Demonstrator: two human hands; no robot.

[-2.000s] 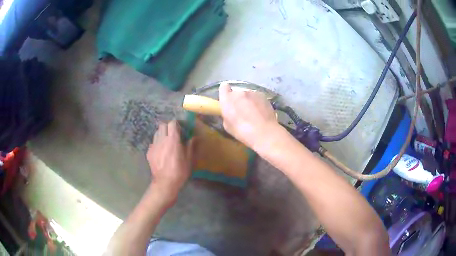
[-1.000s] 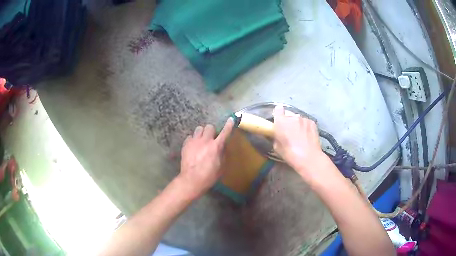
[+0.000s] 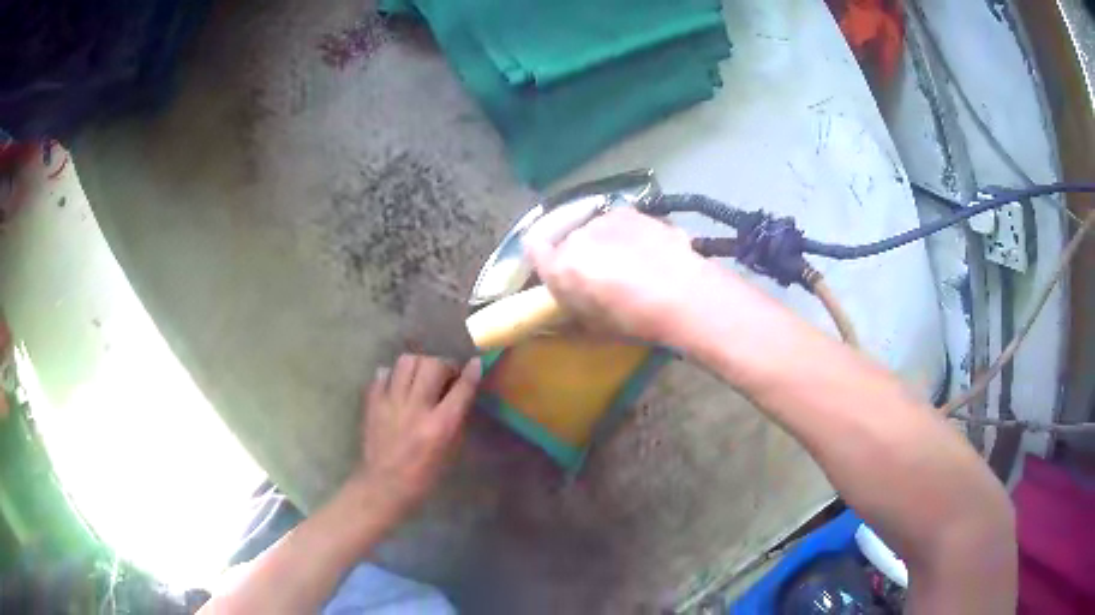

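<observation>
The steam iron [image 3: 516, 318], with a shiny metal body and pale yellow handle, is in my right hand [image 3: 618, 270]. It lies over the upper edge of the green pocket piece [image 3: 540, 447]. The tan-orange template [image 3: 564, 387] lies on that piece, with green edges folded around its visible sides. My left hand [image 3: 414, 421] is flat at the piece's left corner, fingertips by the iron handle's front end; whether it pinches the cloth cannot be told. The far edge of the piece is hidden by the iron and my right hand.
Green cloth pieces [image 3: 600, 84] lie stacked at the back. A dark pile [image 3: 84, 66] is at the far left. The dark cord [image 3: 889, 246] and tan hose [image 3: 831, 306] run right from the iron. A wall socket [image 3: 1004, 234] and magenta cloth [image 3: 1057, 529] are at the right.
The iron has turned, its shiny body now tilted up toward the far left of the piece. My left hand has drawn back slightly from the piece's upper corner. The camera view has shifted.
</observation>
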